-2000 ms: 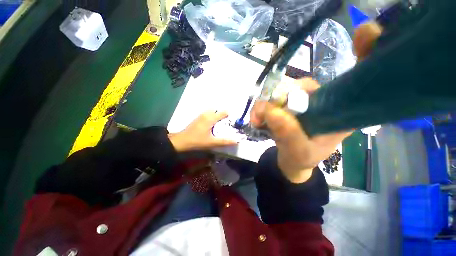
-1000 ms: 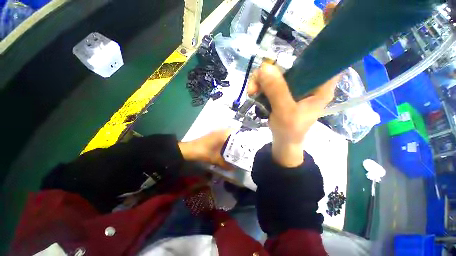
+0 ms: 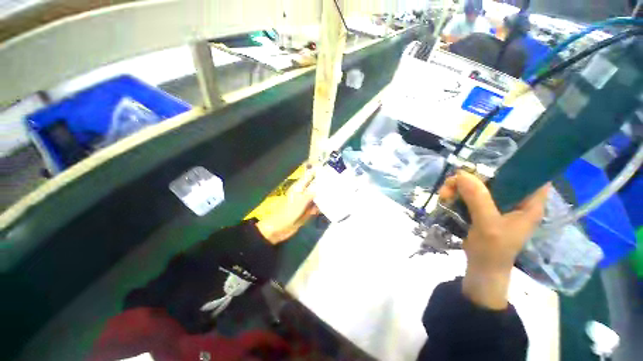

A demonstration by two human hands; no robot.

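Note:
My left hand [image 3: 288,217] holds a white adapter housing [image 3: 337,193] up at the left edge of the white work board [image 3: 366,282], beside the yellow-black tape. My right hand [image 3: 493,224] is closed around the lower part of the dark green pneumatic screwdriver [image 3: 574,123], tilted over the board. The screw-feed nozzle [image 3: 436,240] hangs above the board, left of my right hand. The heap of black parts is mostly hidden behind the housing; a few dark pieces [image 3: 336,162] show above it.
Another white unit [image 3: 198,190] lies on the dark green conveyor [image 3: 144,187]. Beyond it is a blue bin [image 3: 106,116]. Crumpled plastic bags [image 3: 395,161] and a white carton [image 3: 451,88] are behind the board. A mallet [image 3: 603,337] lies at right. People [image 3: 493,42] are in the background.
The view has swung left and up. My left hand has lifted the housing off the board and moved it toward the conveyor side. My right hand still holds the screwdriver.

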